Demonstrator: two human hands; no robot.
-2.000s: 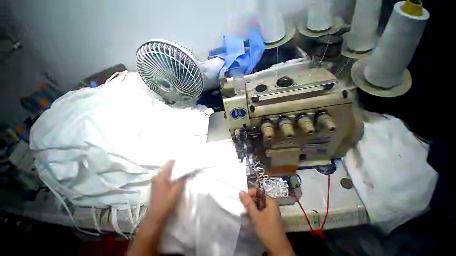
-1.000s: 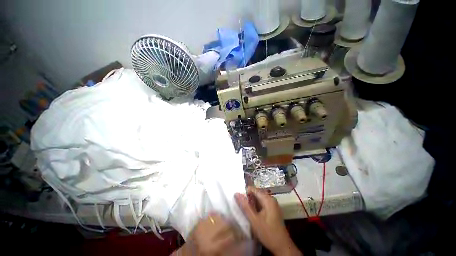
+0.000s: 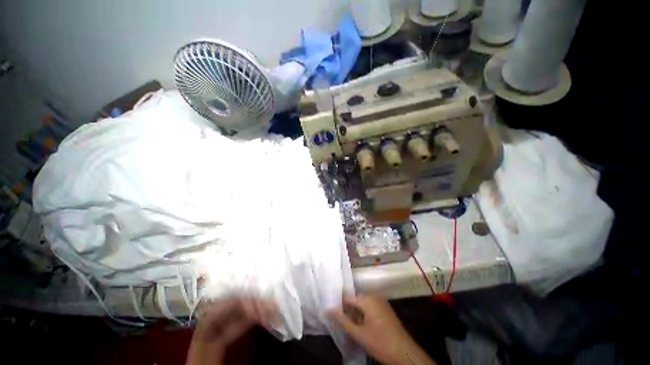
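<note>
A white garment piece [image 3: 313,264] runs from the needle area [image 3: 331,182] of the beige overlock machine [image 3: 420,135] over the front table edge. My left hand [image 3: 228,321] is at the cloth's lower left, blurred, with its fingers partly hidden at the cloth; I cannot tell whether it grips. My right hand [image 3: 370,324] holds the cloth's right edge below the table edge. A small dark tool [image 3: 354,311] shows in the right hand, mostly hidden. The big white garment pile [image 3: 121,192] lies left of the machine, touching the piece.
A tray of white trimmings [image 3: 378,246] sits below the machine head. A red cord [image 3: 442,292] hangs at the front edge. A second white heap [image 3: 545,214] lies right. A fan [image 3: 224,85], blue cloth [image 3: 328,53] and thread cones [image 3: 545,46] stand behind. White straps [image 3: 164,303] hang at left.
The cloth now hangs farther down over the table edge. My left hand has moved left from the cloth's middle; my right hand has moved lower. The whole view has shifted slightly.
</note>
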